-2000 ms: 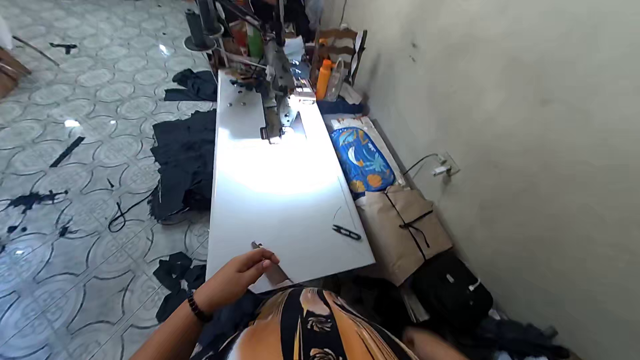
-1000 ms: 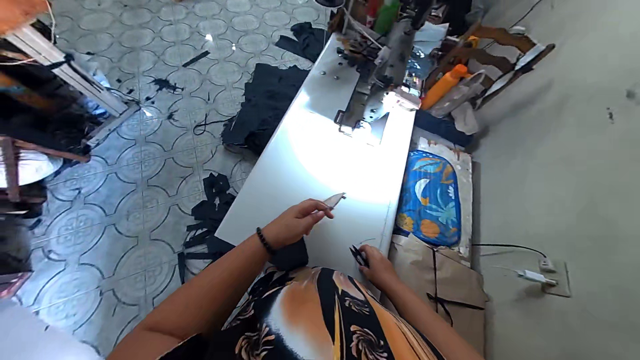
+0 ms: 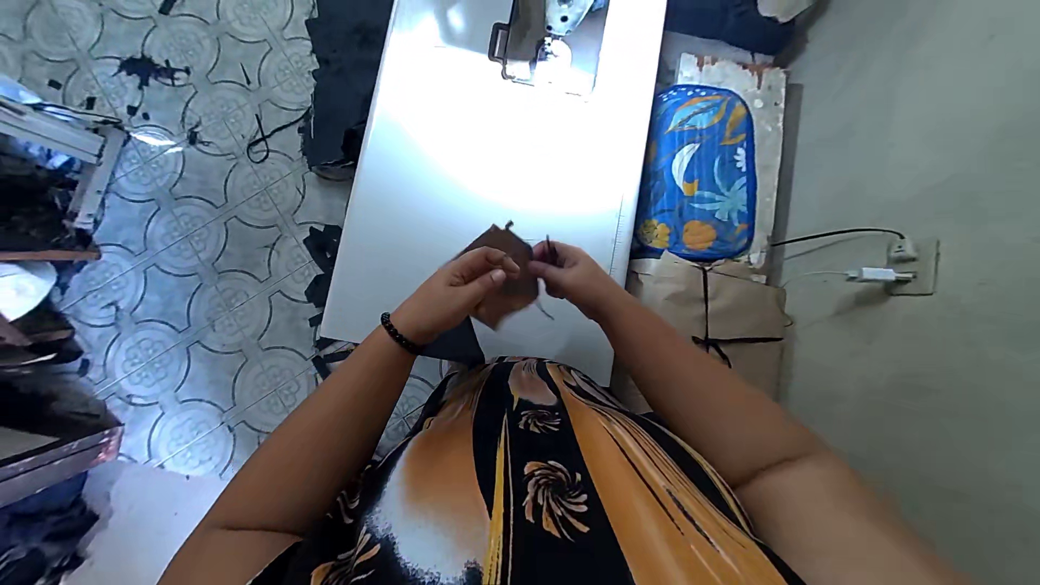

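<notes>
My left hand (image 3: 463, 294), with a dark beaded bracelet at its wrist, holds a small brown piece of fabric (image 3: 505, 244) over the white sewing table (image 3: 455, 187). At the piece's right edge is my right hand (image 3: 573, 276), its fingers closed on small dark thread snips (image 3: 550, 250), mostly hidden by the fingers. A short thread end hangs below the piece. Beyond the hands, the sewing machine (image 3: 565, 16) stands at the table's far end, its needle area lit.
A blue patterned pouch (image 3: 703, 175) and a brown wrapped package (image 3: 739, 309) lie right of the table, beside a wall outlet with plugs (image 3: 914, 268). Dark fabric (image 3: 345, 73) lies to the left, and scraps (image 3: 150, 71) lie on the tiled floor.
The snips lay on the table at first; my right hand has taken hold of them. Both hands have come together at the brown piece, which now shows more broadly.
</notes>
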